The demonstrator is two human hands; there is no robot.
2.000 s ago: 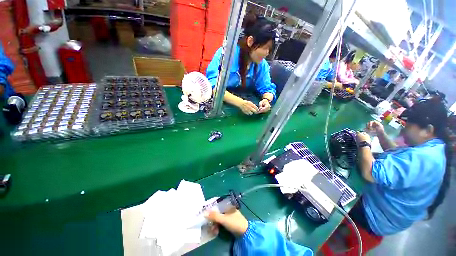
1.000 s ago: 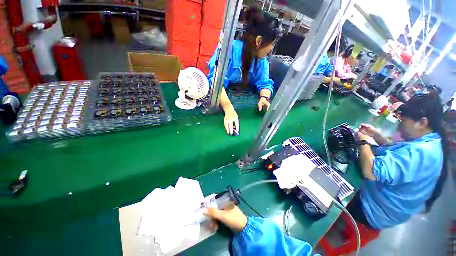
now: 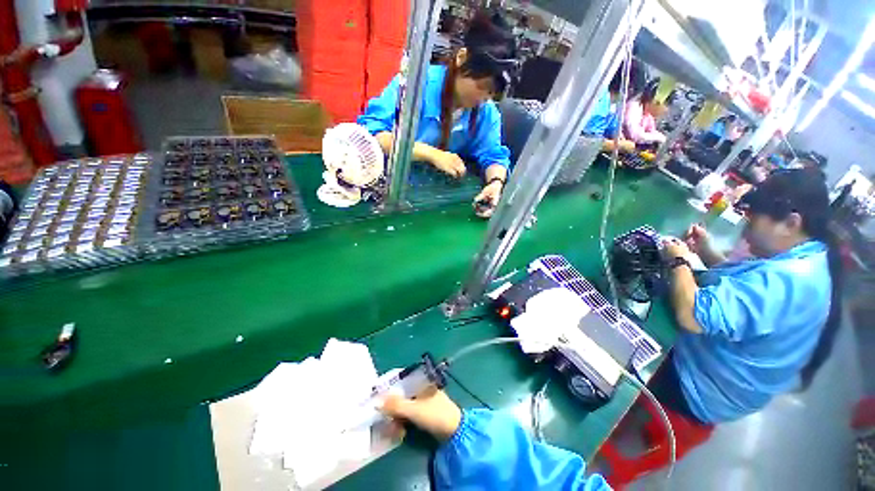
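My right hand (image 3: pixel 422 412) comes in from the bottom, in a blue sleeve, and is closed around a dispensing syringe (image 3: pixel 414 378). The syringe has a clear barrel and a black cap, with a pale air hose (image 3: pixel 480 343) at its rear. It lies low over a stack of white papers (image 3: pixel 312 408), its tip hidden or too pale to tell. The papers lie on tan cardboard (image 3: pixel 232 451). My left hand is out of the picture. A small dark unit with a white part (image 3: pixel 59 350) lies on the green conveyor (image 3: pixel 288 288) at the far left.
A dark controller box (image 3: pixel 600 350) with a red light stands right of the syringe. A metal post (image 3: pixel 537 163) rises behind it. Blister trays (image 3: pixel 225 187) and a cream fan (image 3: pixel 352 161) stand across the belt. Workers in blue sit opposite and at the right beside a black fan (image 3: pixel 638 264).
The small unit at the left has moved right along the belt. The worker opposite reached to the unit on the belt, then drew back. My right hand stays on the syringe; the view shifted slightly.
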